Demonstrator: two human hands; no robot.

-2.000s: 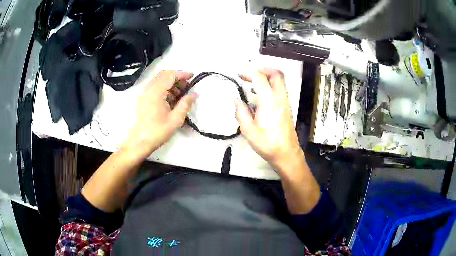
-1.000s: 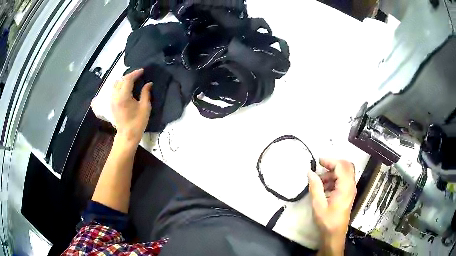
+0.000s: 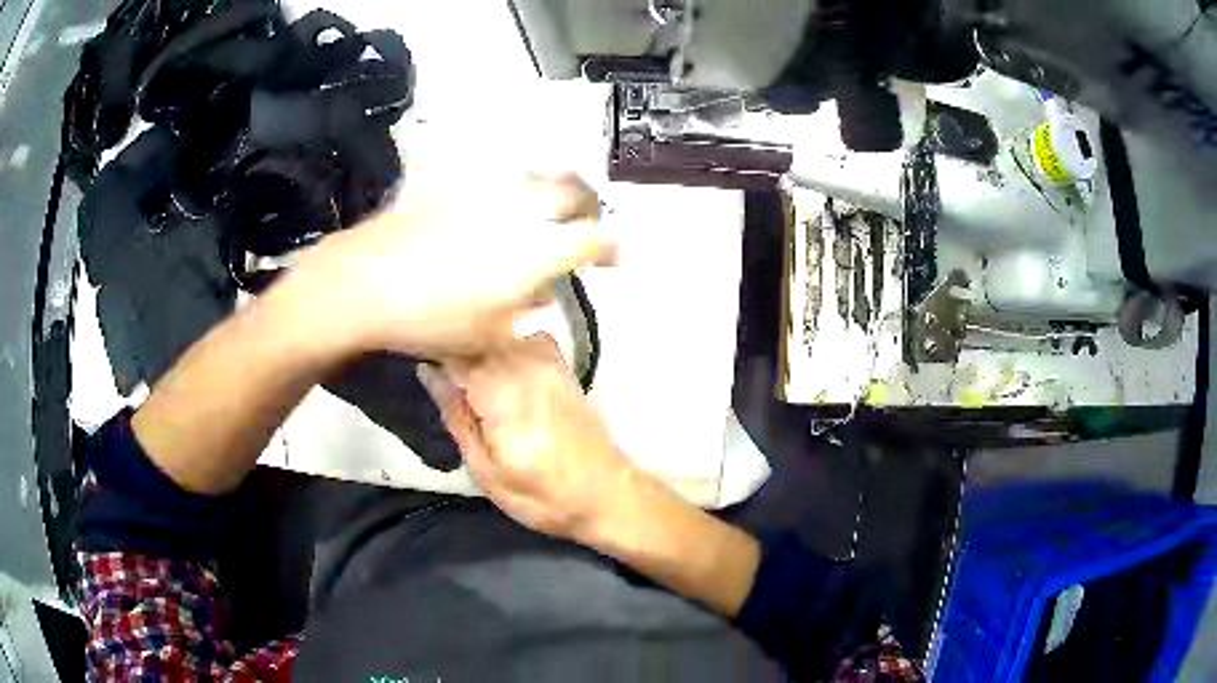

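Note:
My left hand point(image 3: 461, 274) is blurred and reaches across above my right hand; what its fingers hold cannot be told. My right hand point(image 3: 534, 434) is under it, with its fingers closed at the right edge of a black fabric panel point(image 3: 398, 404). The panel lies low over the white tabletop, partly hidden by both hands. The black band loop point(image 3: 589, 334) shows only as a curved strip just right of the hands; the rest of it is hidden. A pile of black pieces point(image 3: 160, 254) lies left of my hands.
The off-white machine head point(image 3: 747, 40) hangs at the top, above the dark machine bed point(image 3: 707, 158). At right are thin metal parts point(image 3: 854, 274) on a stained surface, a white spool with a yellow label point(image 3: 1064, 150) and a blue crate point(image 3: 994, 574).
My left hand has come from the pile to the middle, crossing over my right hand. A black panel now lies at the hands beside the loop. The view has turned back towards the machine.

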